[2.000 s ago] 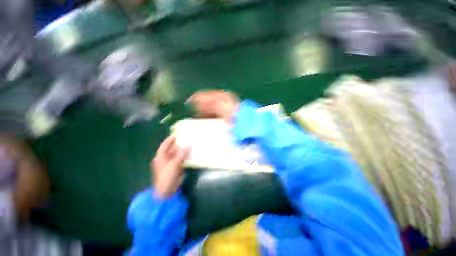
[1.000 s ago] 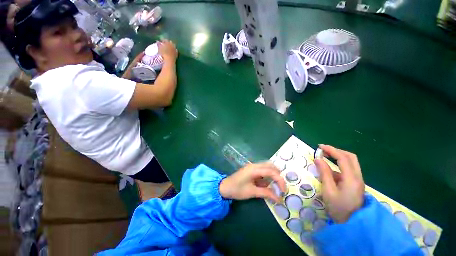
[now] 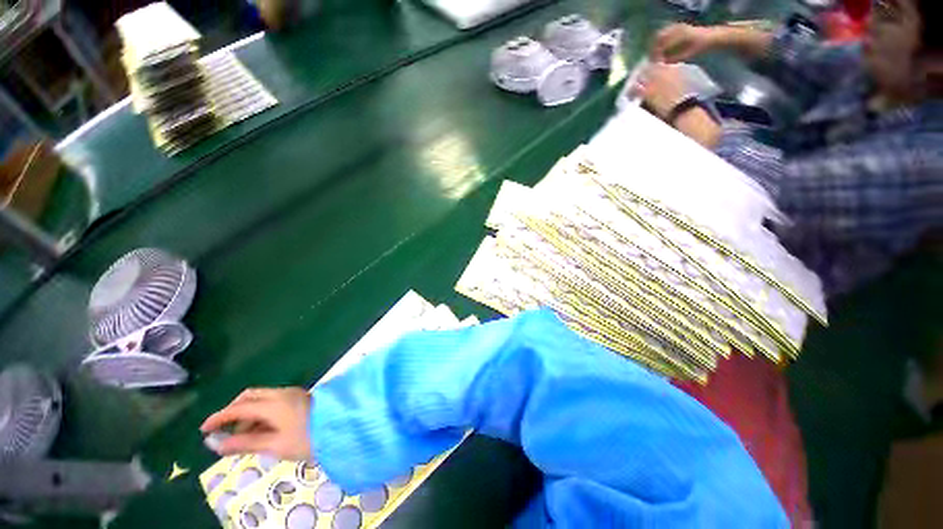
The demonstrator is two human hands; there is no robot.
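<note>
My right hand [image 3: 261,422] reaches in from the right over the left end of the sticker sheet [image 3: 277,494]. A small pale disc [image 3: 215,441], which looks like a round sticker, is pinched at its fingertips. The sheet lies on the green surface at the bottom left. It has a yellow edge, grey circles and some emptied holes. My blue sleeve covers its middle. My left hand is out of the picture.
A small fan [image 3: 141,300] stands at the left, with another fan [image 3: 29,411] cut off below it. A fanned stack of sticker sheets [image 3: 641,258] lies right. Fans [image 3: 538,67] and a person's hands [image 3: 667,83] are behind. More sheets [image 3: 176,83] lie upper left.
The view has swung to the right, bringing the stack and another person in. My left hand has gone out of view. My right hand stays over the sheet with a disc at its fingertips.
</note>
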